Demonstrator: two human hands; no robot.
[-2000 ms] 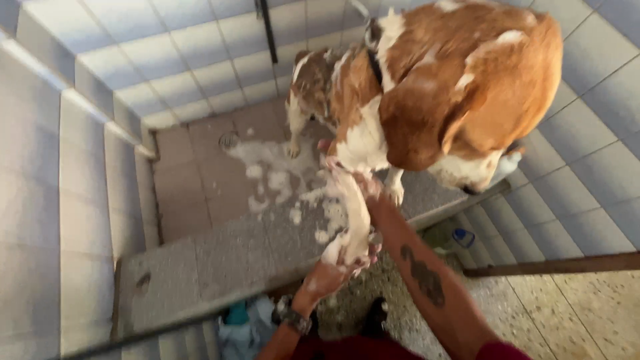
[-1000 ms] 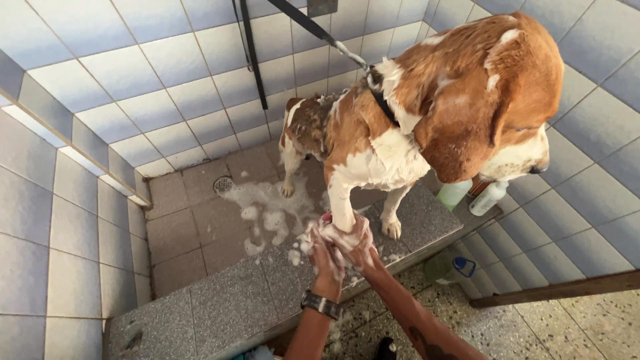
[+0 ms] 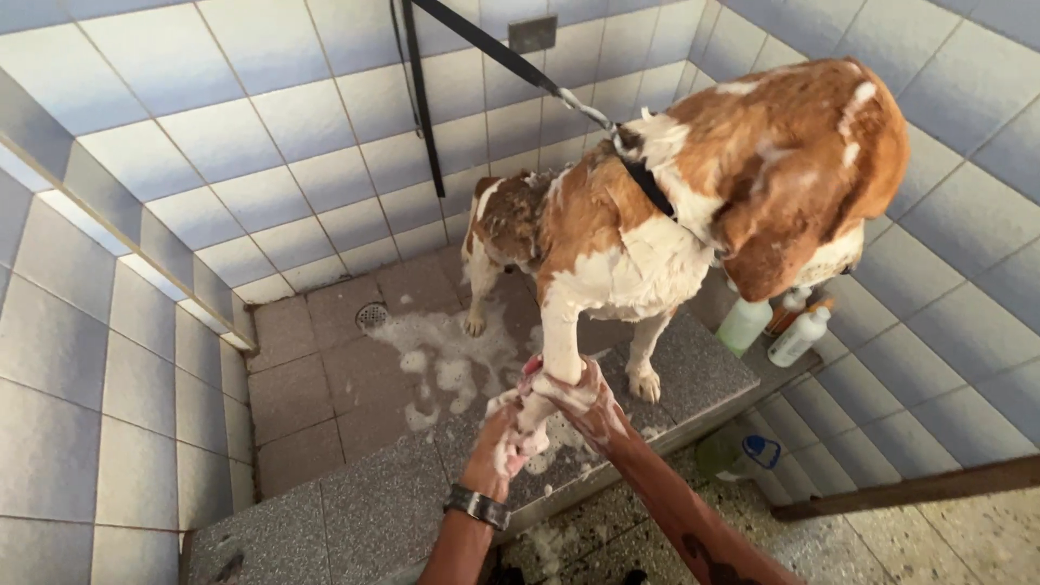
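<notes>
A wet, lathered brown-and-white dog (image 3: 634, 260) stands in a tiled washing area, its head turned to the right. Around its neck is a black collar (image 3: 650, 188), and a black leash (image 3: 496, 49) runs from there up to the left. My left hand (image 3: 510, 431), soapy and with a dark band at the wrist, is closed around the lower end of the dog's raised front leg. Just above it, my right hand (image 3: 581, 398) wraps the same leg, also covered in foam. The paw is mostly hidden by my fingers. The other front paw (image 3: 644, 383) rests on the speckled stone ledge.
The stone ledge (image 3: 382, 504) crosses in front of the dog. Several bottles, among them a white one (image 3: 799, 336) and a green one (image 3: 743, 325), stand on the right. Foam (image 3: 455, 374) lies by the floor drain (image 3: 372, 315). A container with a blue handle (image 3: 761, 452) is below the ledge.
Two seconds ago the dog's front leg was stretched toward me between my hands; now it is bent, with both hands close together at its lower end. The view has shifted.
</notes>
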